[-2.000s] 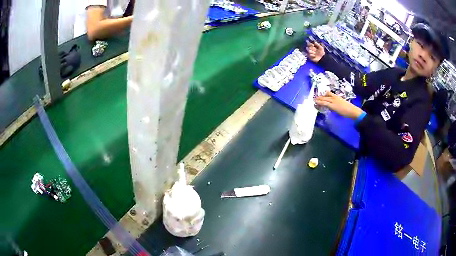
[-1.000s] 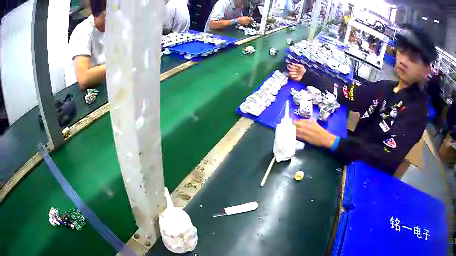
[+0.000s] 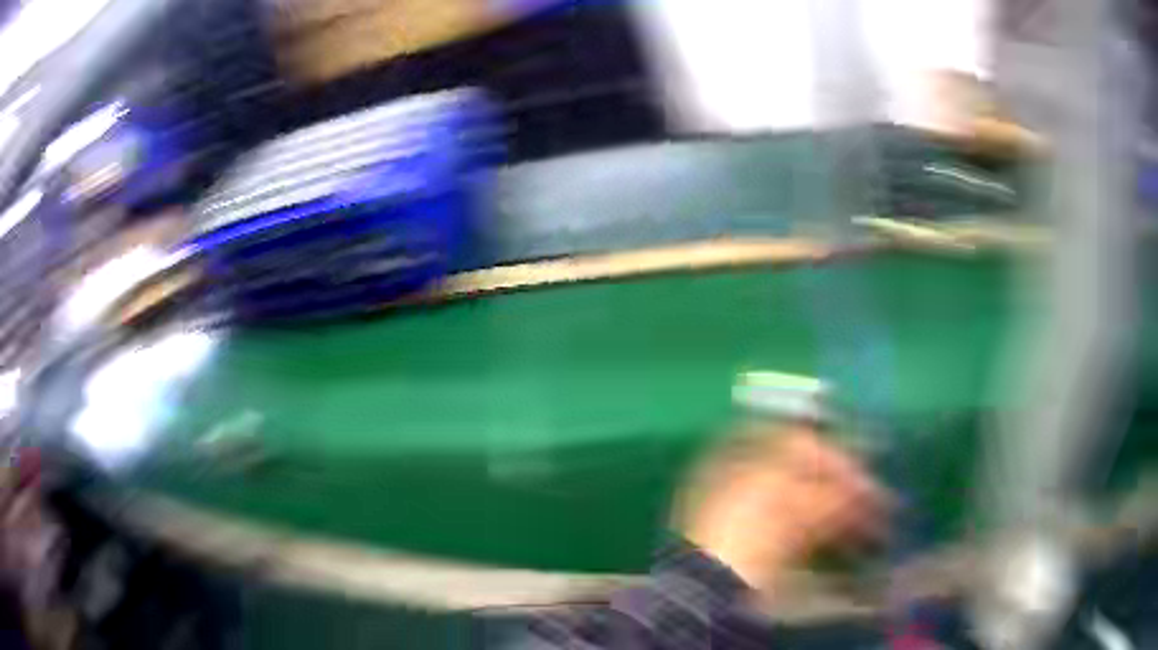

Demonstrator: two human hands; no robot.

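The view is heavily blurred. My left hand [image 3: 787, 502], with a dark patterned sleeve, reaches in from the bottom edge over the near side of the green belt. Its fingers are smeared, so I cannot tell whether it holds anything. A small white and green piece [image 3: 781, 394], perhaps a wired board assembly, shows on the belt just beyond the hand. The bluish clear strip [image 3: 857, 343] slants across the belt beside it. A red blur [image 3: 912, 629] lies at the bottom edge. My right hand is not in view.
The white post [image 3: 1079, 267] stands at right, with a blurred white glue bottle [image 3: 1029, 584] at its foot. A blue tray stack [image 3: 356, 210] sits beyond the belt [image 3: 508, 406] at left. Another pale piece [image 3: 235, 438] is on the belt. A person's hand [image 3: 984, 121] shows at upper right.
The view has swung left along the belt, so the post and bottle now show at right. My left hand has come into view. The neighbouring person in black has left the picture.
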